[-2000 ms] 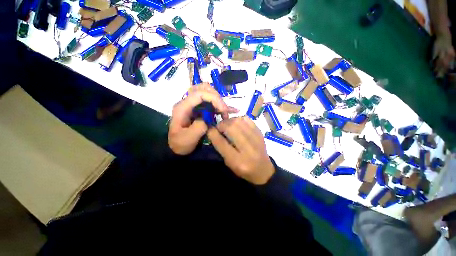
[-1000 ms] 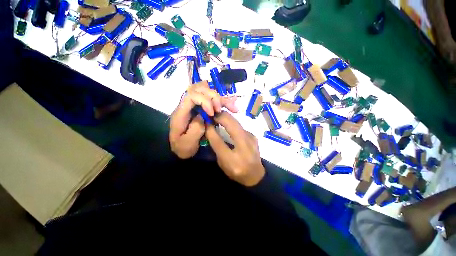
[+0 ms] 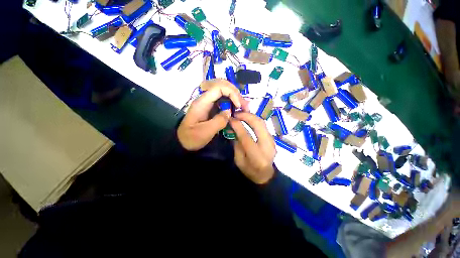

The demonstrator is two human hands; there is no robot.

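Observation:
My left hand (image 3: 206,117) and my right hand (image 3: 255,146) meet in front of my body at the bench edge. My left hand is closed around a part-filled housing (image 3: 224,105), dark with blue cells showing in its opening. My right fingertips touch its right side. A small green circuit board (image 3: 229,134) shows below it, between the hands. The fingers hide most of the housing. A black curved housing (image 3: 146,48) lies on the bench, up and to the left of the hands.
Many blue battery packs (image 3: 180,42) with boards and tan pads lie along the white bench (image 3: 166,85). A flat dark piece (image 3: 248,76) lies just beyond my hands. A brown carton (image 3: 48,136) stands at left. The green belt (image 3: 353,55) holds dark housings. Other people's arms show at right.
The view has shifted, so the bench things sit further right and the carton a little higher. The green board shows more clearly below the held housing, and the fingers have shifted around it.

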